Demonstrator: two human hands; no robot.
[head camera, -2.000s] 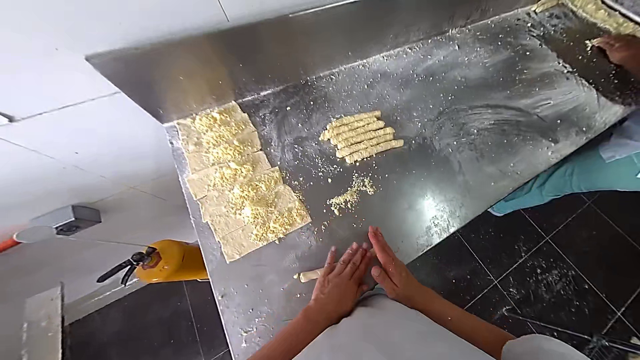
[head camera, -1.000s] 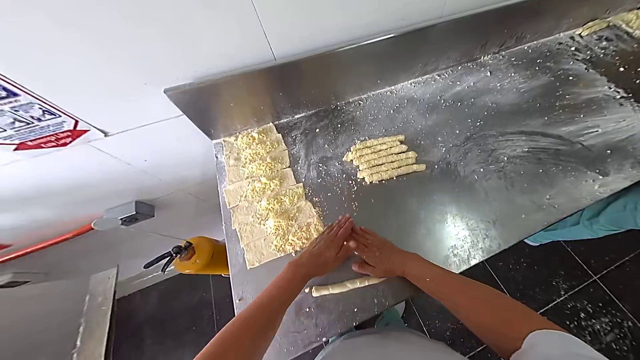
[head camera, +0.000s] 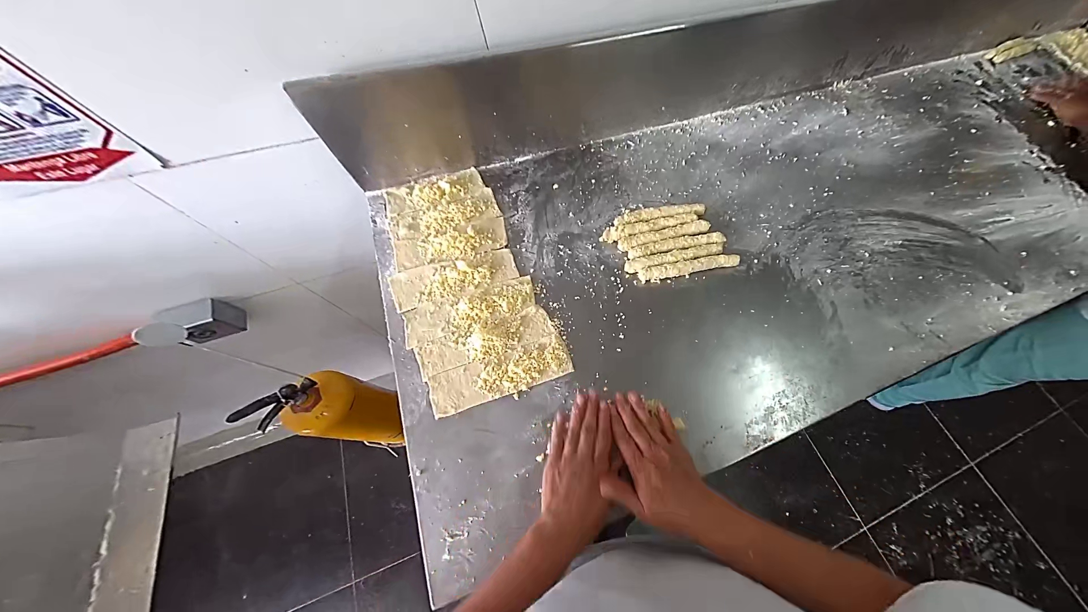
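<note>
My left hand (head camera: 580, 463) and my right hand (head camera: 650, 459) lie flat, palms down and side by side, near the front edge of the steel table (head camera: 476, 501). Yellowish crumbs (head camera: 667, 414) show at the right fingertips; whatever lies beneath the palms is hidden. Ahead and to the left, overlapping flat dough pieces (head camera: 450, 387) carry grated, crumbly yellow topping (head camera: 489, 327). Farther ahead, several crumb-coated dough sticks (head camera: 676, 244) rest next to each other in a row.
A steel backsplash (head camera: 510, 106) runs along the far side. Beyond the left edge stands a yellow fire extinguisher (head camera: 348, 408). At the upper right another person's hand (head camera: 1062, 100) is near more dough (head camera: 1011, 51); teal clothing (head camera: 994, 361) shows beside the table's right side.
A dough roll showed below my hands one second ago; now it is out of sight. My fingers point more directly forward, over the crumbs on the table. The view has shifted.
</note>
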